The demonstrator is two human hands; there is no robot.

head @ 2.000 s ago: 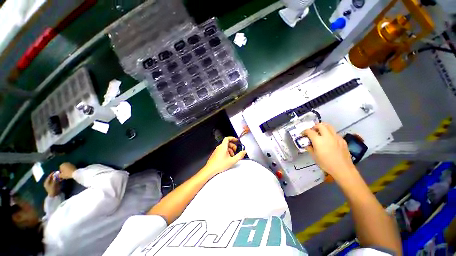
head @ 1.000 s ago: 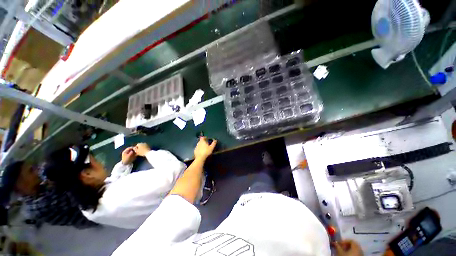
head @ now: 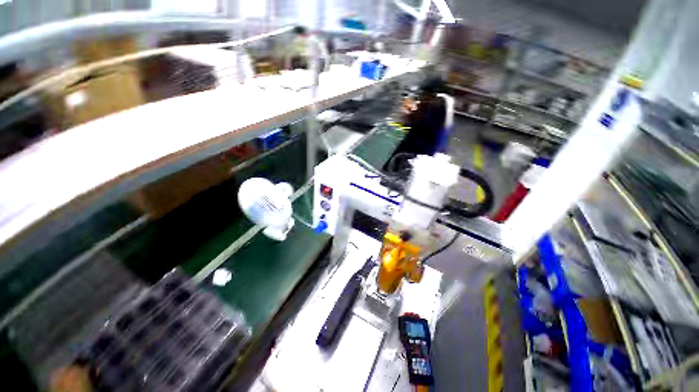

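Note:
The clear blister tray (head: 165,333) with dark parts in square pockets lies at the lower left, blurred. My left hand (head: 70,379) is a small blurred patch at its left corner, cut off by the bottom edge; its fingers and any held thing cannot be made out. My right hand is out of view. The white dispensing robot bed (head: 345,366) is at the bottom centre. Its orange-gold dispensing head (head: 398,262) is over the far part of the bed, with a pale block just below it. No housing can be made out there.
A teach pendant (head: 416,348) lies on the bed's right side, beside the black cable chain (head: 341,310). Behind are the glue controller (head: 327,200) and a small white fan (head: 266,205). A person (head: 429,119) is farther along the bench. Blue bins (head: 563,306) stand right.
The view has swung up and right. My left hand has gone from the bench edge to the blister tray. My right hand has left the picture. The pale fixture is no longer at the bed's near part.

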